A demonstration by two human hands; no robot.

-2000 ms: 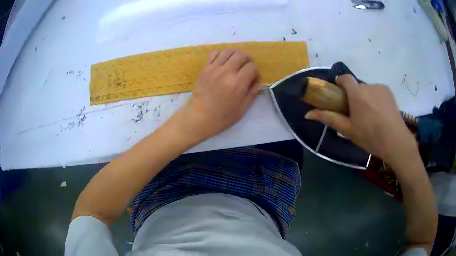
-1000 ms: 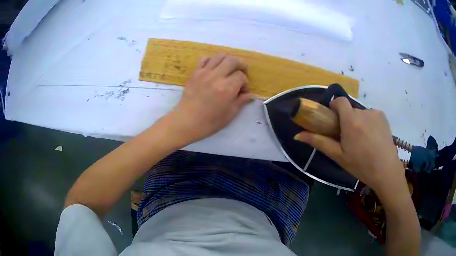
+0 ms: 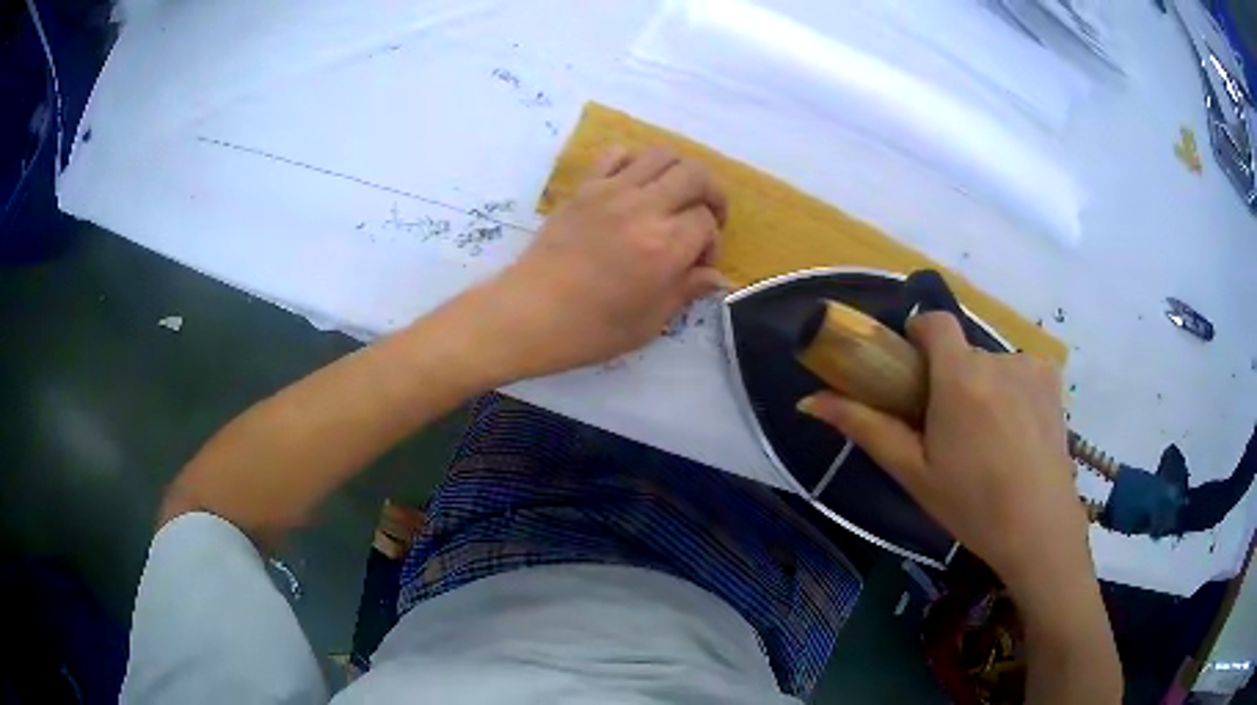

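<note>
The yellow template [image 3: 800, 221] lies slanted on the white table, its right part partly under the iron. My left hand [image 3: 634, 248] lies over its near edge, fingers bent and pressing down; the fingertips are close to the iron's tip. Any white fabric at that edge is hard to tell from the table. My right hand [image 3: 965, 427] is closed on the iron [image 3: 786, 393], beside its wooden handle. The iron's pointed tip faces my left hand.
White fabric pieces [image 3: 882, 110] lie at the far side. Small metal snips [image 3: 1188, 320] and a yellow scrap [image 3: 1188, 149] are at the right. The iron's hose [image 3: 1151, 499] runs off right. A dark red basket [image 3: 965, 640] stands below the table's near right edge.
The view has turned, so the template now slants down to the right. The iron has moved left along the template's near edge, covering more of it. My left hand has shifted toward the template's left end.
</note>
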